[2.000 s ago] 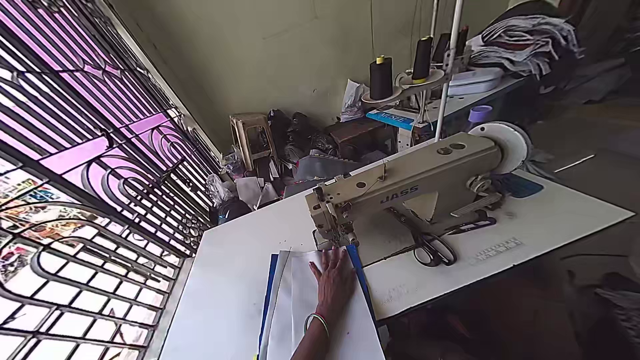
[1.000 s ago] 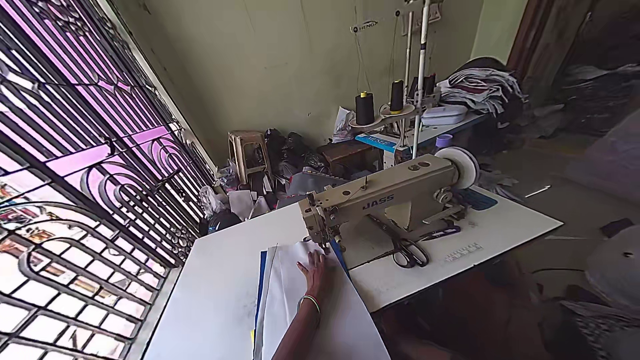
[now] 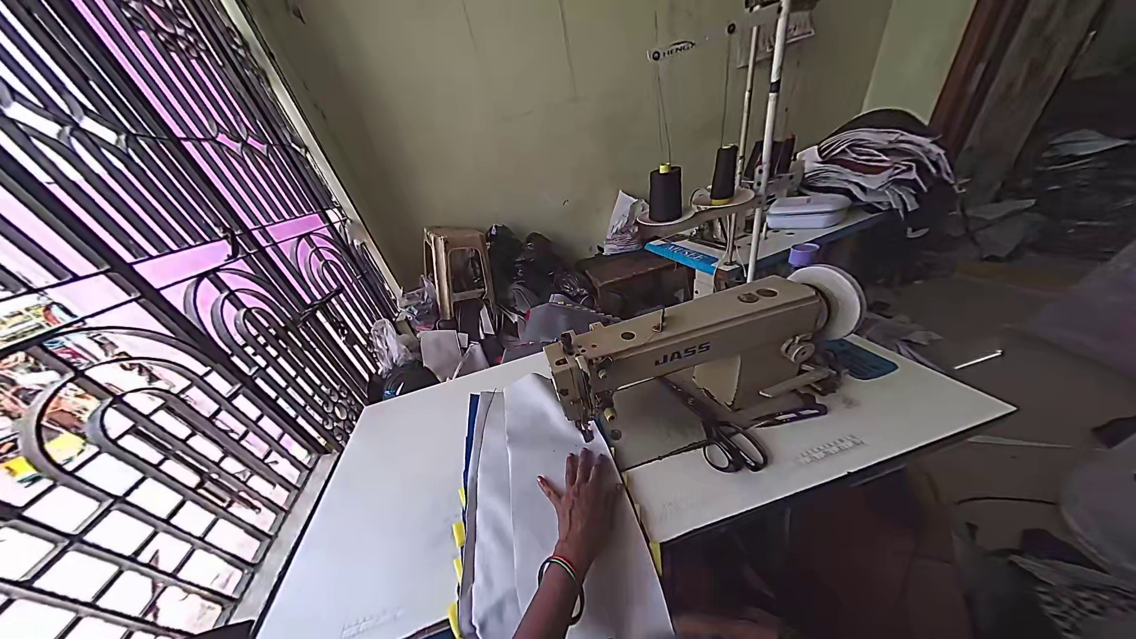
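My left hand (image 3: 586, 510) lies palm down with spread fingers on a long white sheet of material (image 3: 532, 444), just in front of the needle area of a beige sewing machine (image 3: 701, 337). Bangles circle the wrist. Grey and dark blue layers show along the sheet's left edge, with yellow tabs sticking out. The sheet's far part lies beside and partly under the machine's head. Black-handled scissors (image 3: 735, 446) rest on the white tabletop (image 3: 382, 497), near another dark-handled tool (image 3: 790, 414). My right hand cannot be made out.
A metal grille (image 3: 177, 266) stands along the left. Behind the table are a plastic stool (image 3: 457, 266), dark bags and scraps. Black thread cones (image 3: 666, 193) stand on a stand at the back. A second table holds a white box (image 3: 808, 211) and a cloth pile (image 3: 879, 164).
The view has shifted. My left hand, close to the machine's needle area in the earlier frames, now lies farther back from it, still flat on the white sheet.
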